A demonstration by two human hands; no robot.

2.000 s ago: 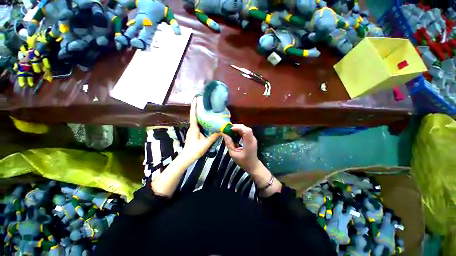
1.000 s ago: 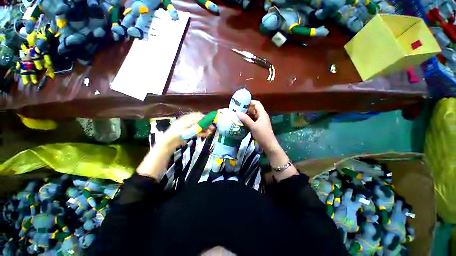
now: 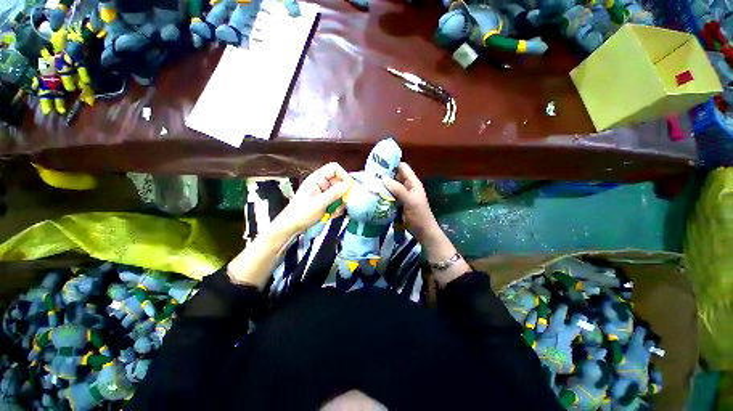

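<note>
A grey-blue plush figure (image 3: pixel 369 206) is held upright over the patterned lap, just below the table edge, its pointed head up and its legs toward me. My left hand (image 3: pixel 320 198) pinches the figure at its left shoulder and green arm. My right hand (image 3: pixel 410 199) holds the figure's other side near the neck and shoulder; the fingers behind it are hidden. Dark thread snips (image 3: pixel 422 85) with a pale loop lie on the table ahead, touched by neither hand.
Brown-red table (image 3: pixel 354 104) with white paper sheets (image 3: pixel 255 76) and a pale yellow open box (image 3: pixel 635 84). Plush figures (image 3: pixel 482 32) lie along the far side; small yellow dolls (image 3: pixel 55 80) at left. Heaps of figures lie below at left (image 3: pixel 80 337) and right (image 3: pixel 583 329). Yellow-green sacks flank both sides.
The figure was turned from a head-near-table, tilted hold to upright with its head up. My left hand has moved from the raised arm's end to the shoulder. The view has shifted slightly.
</note>
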